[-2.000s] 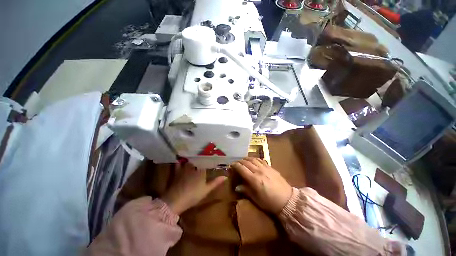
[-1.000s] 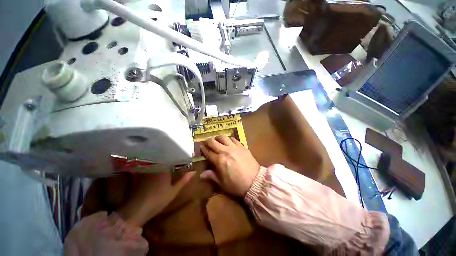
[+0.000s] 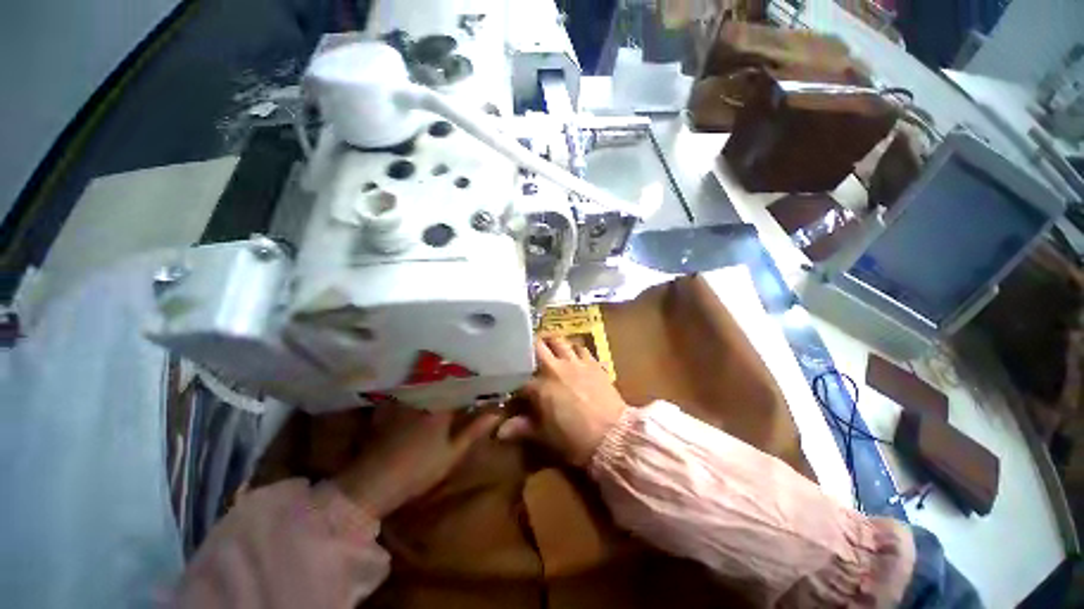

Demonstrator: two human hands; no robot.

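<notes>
A large brown garment panel (image 3: 713, 393) lies spread under the white sewing machine head (image 3: 404, 309). A yellow clamp frame (image 3: 603, 341) lies on the panel, partly hidden by the head and my fingers. My right hand (image 3: 571, 399) lies on the panel with its fingertips at the frame's near side, fingers nearly together. My left hand (image 3: 410, 450) lies on the panel to the left, its fingers partly hidden under the head. A smaller brown flap or edge (image 3: 561, 521) shows on the panel below my right hand. Whether either hand pinches the cloth cannot be told.
A control panel (image 3: 951, 244) stands at the right. Small brown pieces (image 3: 951, 458) and a thin dark cord (image 3: 842, 405) lie at the lower right. Folded brown bundles (image 3: 796, 125) are behind. Pale cloth (image 3: 89, 416) hangs at the left.
The view has swung left and back, so the machine head first grew, then shrank again. Both hands stay on the panel near the clamp frame, with little visible movement.
</notes>
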